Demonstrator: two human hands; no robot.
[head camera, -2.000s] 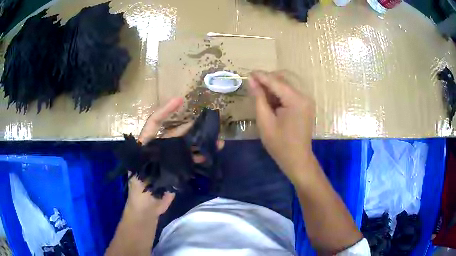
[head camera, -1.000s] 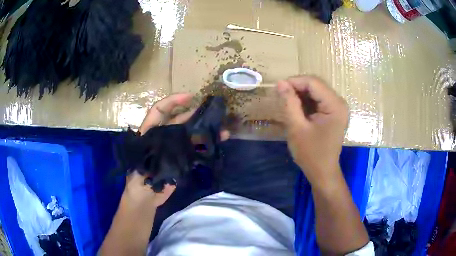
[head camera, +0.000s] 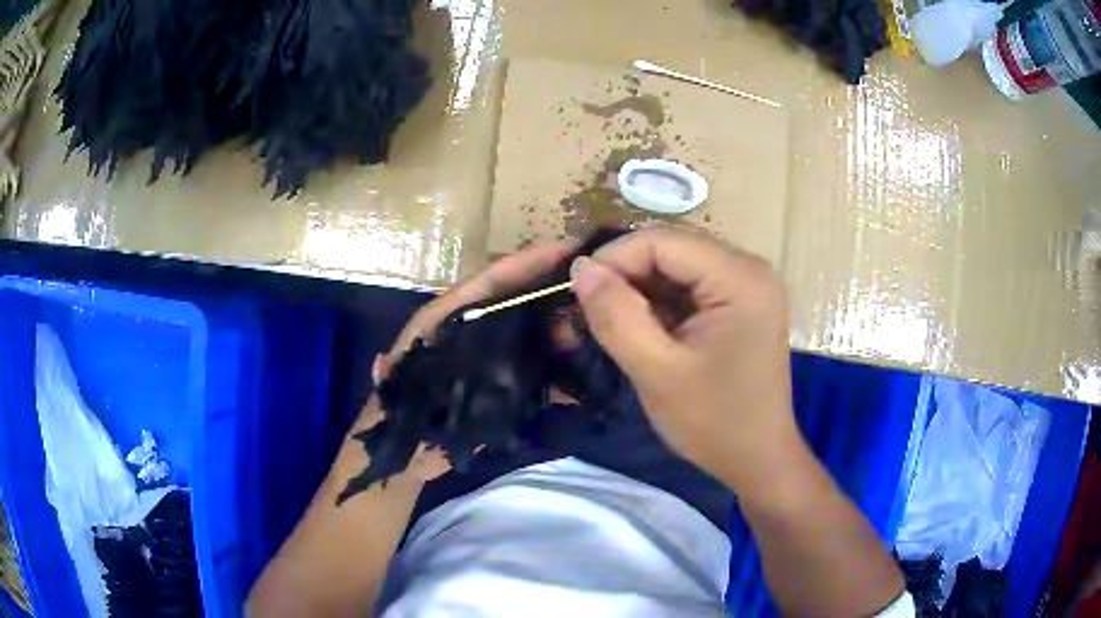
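Observation:
A black ragged cloth piece lies over my left hand, which holds it above my lap at the table's front edge; the cloth hides much of that hand. My right hand pinches a cotton swab by its stick. The swab's white tip is at the upper part of the cloth; whether it touches is hard to tell. The small white oval glue dish sits on the stained cardboard pad, just beyond my hands.
A spare cotton swab lies above the dish. Stacked black pieces are at the upper left, a dark heap at the far edge. A white jar with red-blue label stands far right. Blue crates flank my lap.
My right hand has moved left from the dish, bringing the swab to the cloth. My left hand and the cloth are turned somewhat. The view has shifted left.

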